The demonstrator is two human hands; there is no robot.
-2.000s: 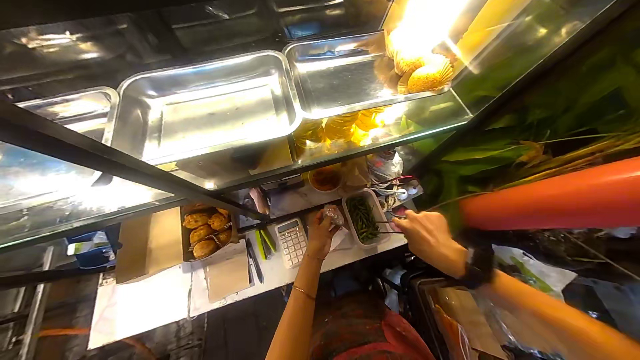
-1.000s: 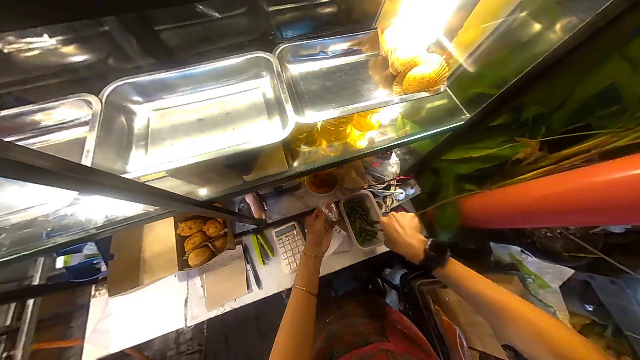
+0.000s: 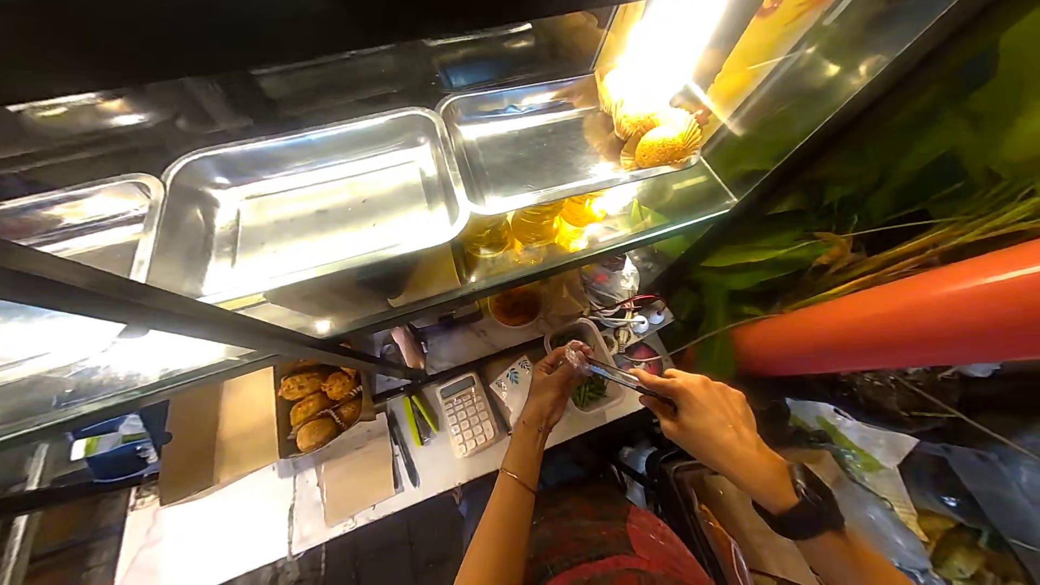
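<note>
My left hand (image 3: 554, 382) holds a small clear plastic bag (image 3: 577, 356) just above the near-left rim of a clear plastic tub (image 3: 611, 396) of green chillies (image 3: 588, 393). In my right hand (image 3: 705, 418) are metal tongs (image 3: 621, 375), their tips at the bag. What lies between the tips is too small to tell. Left of my left hand lie a patterned packet (image 3: 513, 385) and a white calculator (image 3: 468, 414). Green-handled scissors (image 3: 422, 417) and a dark slim utensil (image 3: 402, 448) are beside it. An open cardboard box (image 3: 219, 435) holds several fried pieces (image 3: 313, 405).
Above the counter, a glass shelf (image 3: 585, 258) carries metal trays (image 3: 325, 203) and fried food in paper cups (image 3: 668, 142). A dark metal bar (image 3: 203, 313) crosses at left. A bowl of sauce (image 3: 516, 305) and cables (image 3: 630, 317) sit behind the tub; a red pole (image 3: 894, 313) is at right.
My right hand has moved from the tub's right side, bringing the tongs to the bag at my left hand. My left hand has stayed near the tub's left rim.
</note>
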